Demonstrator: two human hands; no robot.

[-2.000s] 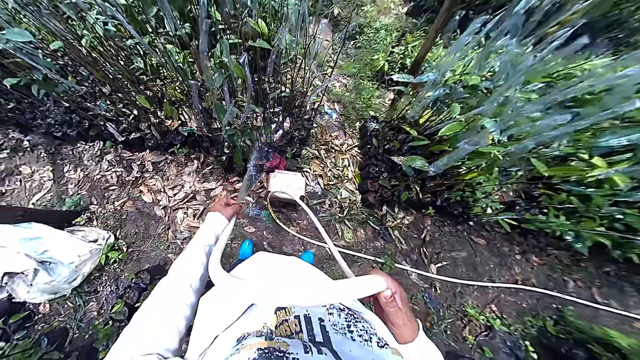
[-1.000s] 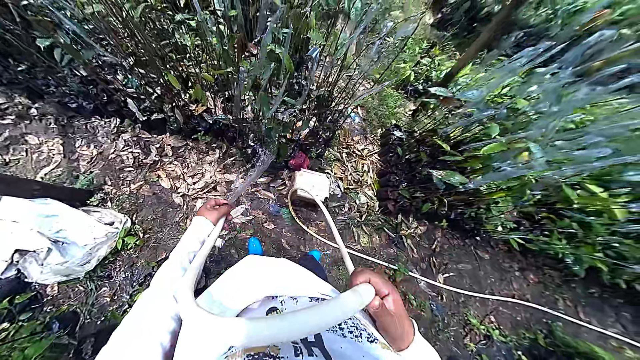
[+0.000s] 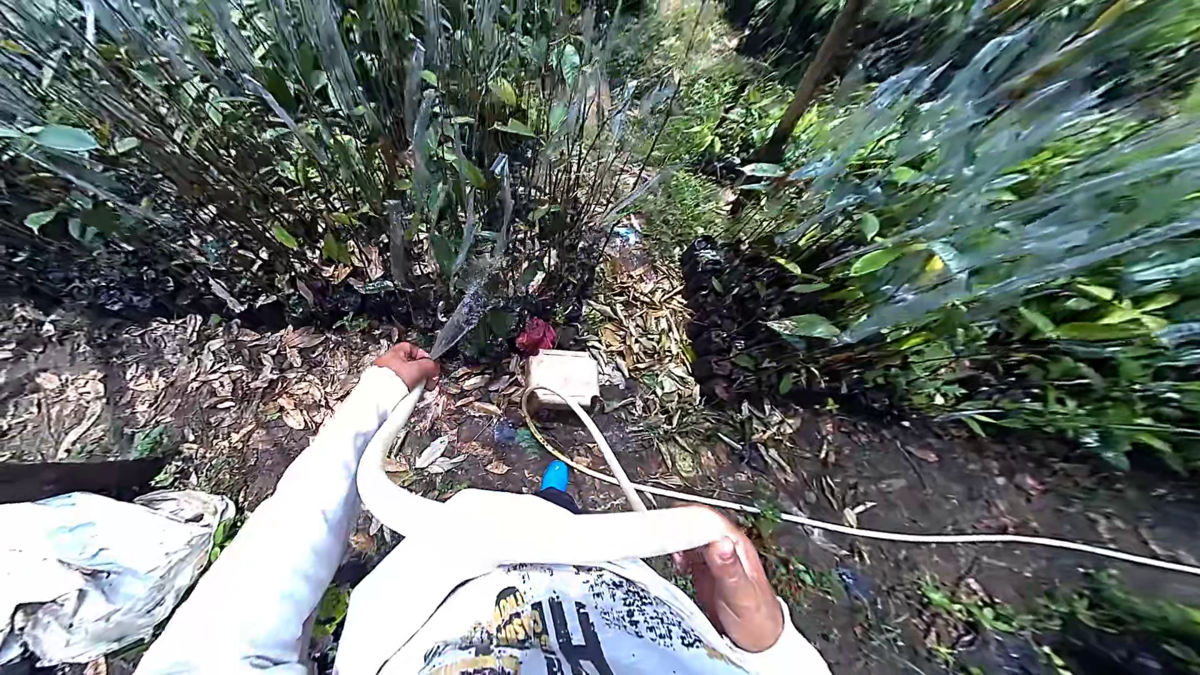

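Observation:
A thick white hose (image 3: 600,536) runs across the front of my body. My left hand (image 3: 409,364) grips its outlet end, and a spray of water (image 3: 461,319) fans from there toward the potted plants (image 3: 441,159) ahead. On the right, my right hand (image 3: 736,586) is closed around a bend of the same hose near my waist. From that bend the hose passes down behind its own front length and reaches a whitish box-shaped object (image 3: 562,375) on the ground. How it joins that object cannot be told.
A thin pale hose (image 3: 900,536) curves from beside the box across the soil to the right. Dense plants (image 3: 1012,281) stand on the right. White plastic sheeting (image 3: 112,572) lies at the lower left. A reddish object (image 3: 536,336) sits behind the box; dry leaves (image 3: 647,328) cover the ground. One blue shoe (image 3: 555,476) shows.
Both hands stay on the thick hose. Water keeps spraying from its outlet end. Two blue shoe tips showed earlier; only one shows now.

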